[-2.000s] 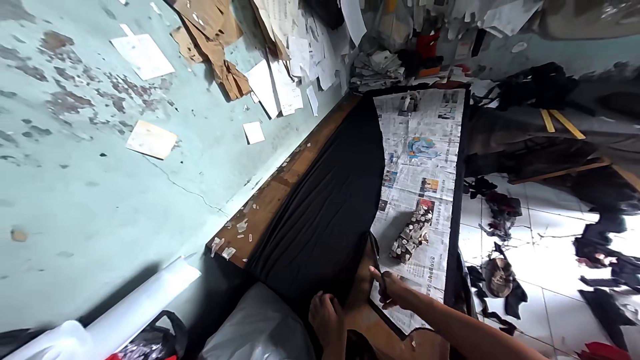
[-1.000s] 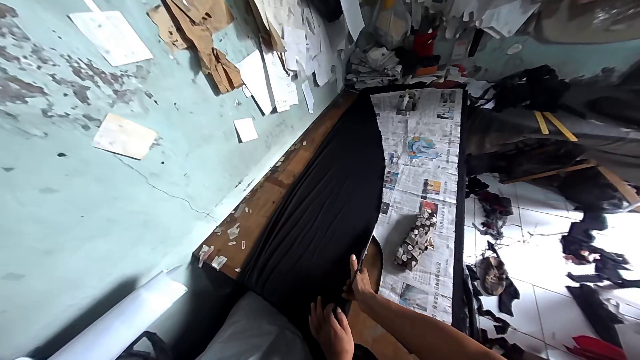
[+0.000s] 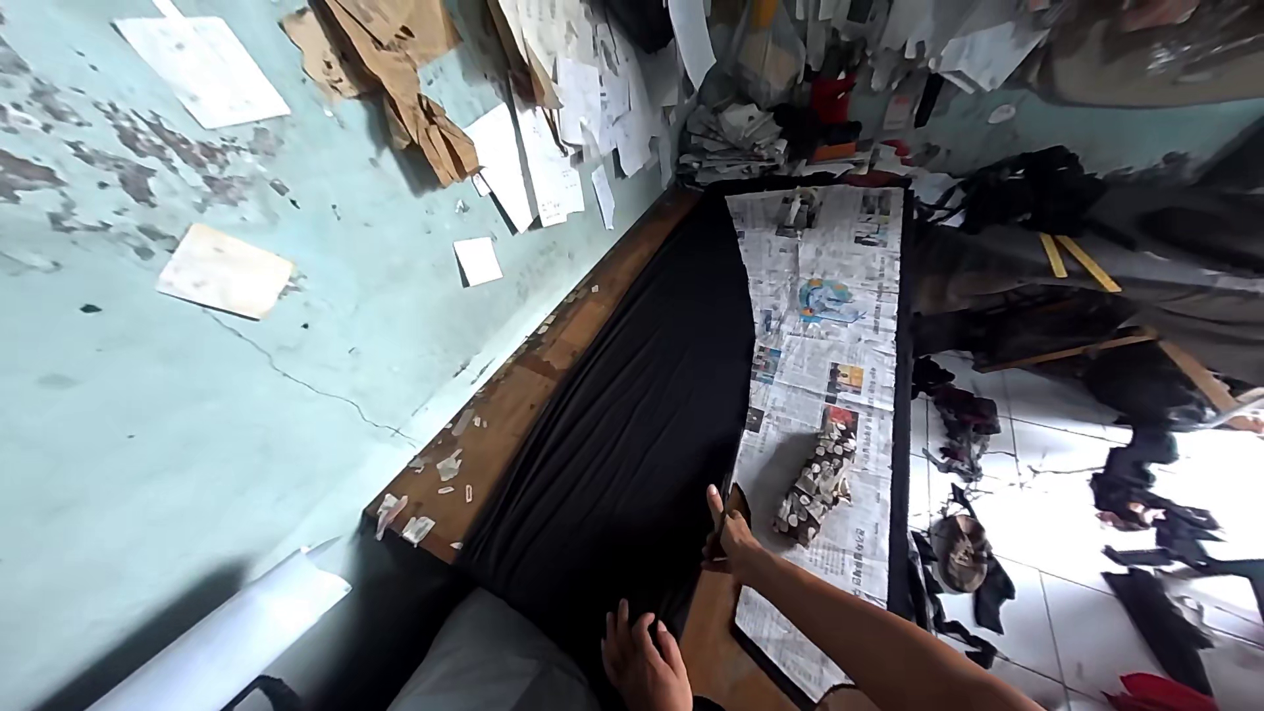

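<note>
Black fabric covers much of a wooden table, wrinkled toward the wall. On its right side lies a newspaper pattern piece with a curved left edge. A patterned cloth-wrapped bundle rests on the newspaper. My right hand is at the pattern's curved edge, closed around a dark tool that looks like scissors, its blades mostly hidden. Below, bare wood shows between the fabric and the paper. My left hand lies on the near part of the black fabric with its fingers spread.
The peeling wall with hung papers borders the left side. A white paper roll leans at lower left. Stacked newspapers are at the far end. Fabric scraps and a shoe lie on the tiled floor at right.
My right hand has moved farther up along the pattern's curved edge. The strip of bare wood beside the paper reaches farther up. My left hand stays near the close end of the fabric.
</note>
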